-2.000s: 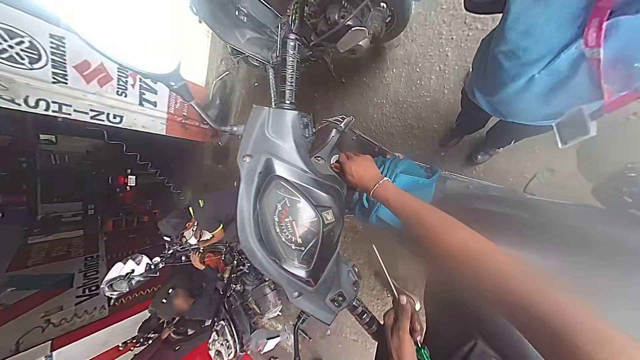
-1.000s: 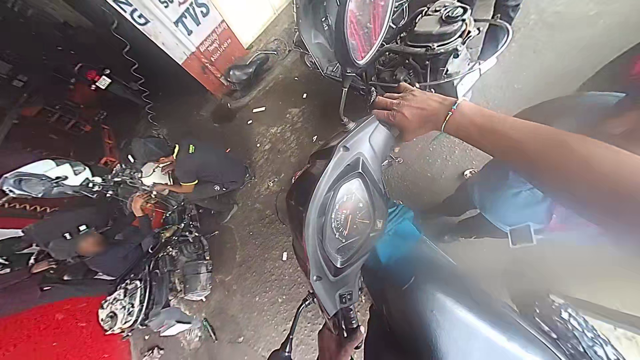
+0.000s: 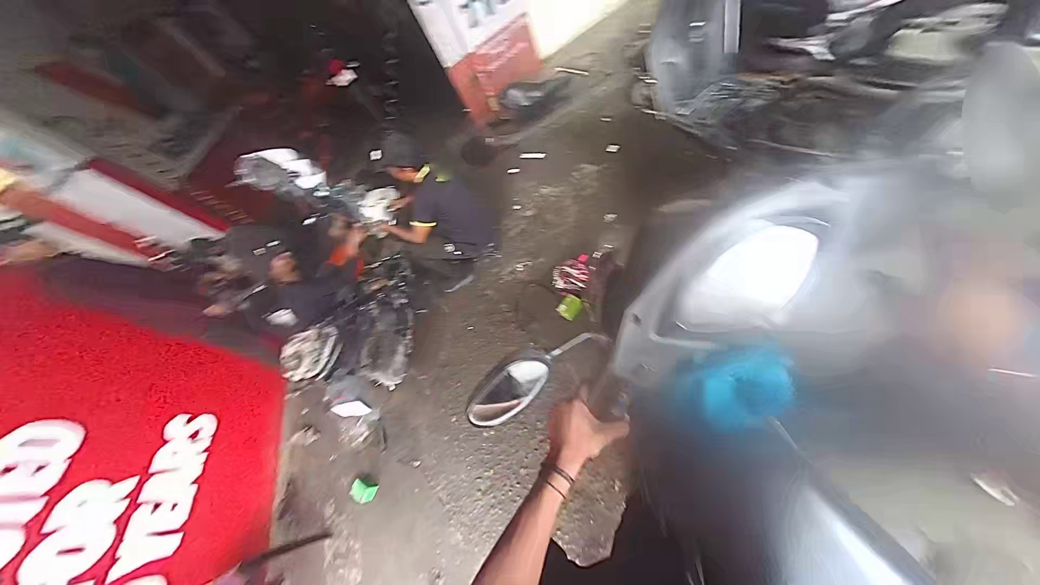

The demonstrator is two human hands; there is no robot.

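At the lower centre, my left hand (image 3: 583, 431) is wrapped around the left handlebar grip (image 3: 609, 398) of a grey scooter; dark bands circle the wrist. Left of the grip an oval side mirror (image 3: 510, 392) stands out on its stalk. The instrument cluster (image 3: 751, 272) shows as a white glare in the blurred handlebar cover. A blue bag or cloth (image 3: 735, 388) is beside the cover, behind the handlebar. I cannot make out my right hand; a smeared skin-toned patch at the right edge cannot be identified.
Two people, one in a dark shirt (image 3: 455, 215), are at a partly stripped motorcycle (image 3: 386, 325) on the left. Beside them is a red lettered panel (image 3: 162, 366). Green boxes (image 3: 364, 490) and litter lie on the ground. Blurred vehicle parts (image 3: 756, 106) fill the upper right.
My right hand, on the upper end of the handlebar one second ago, is no longer seen there. My left hand stays on its grip. The view has swung strongly and blurred.
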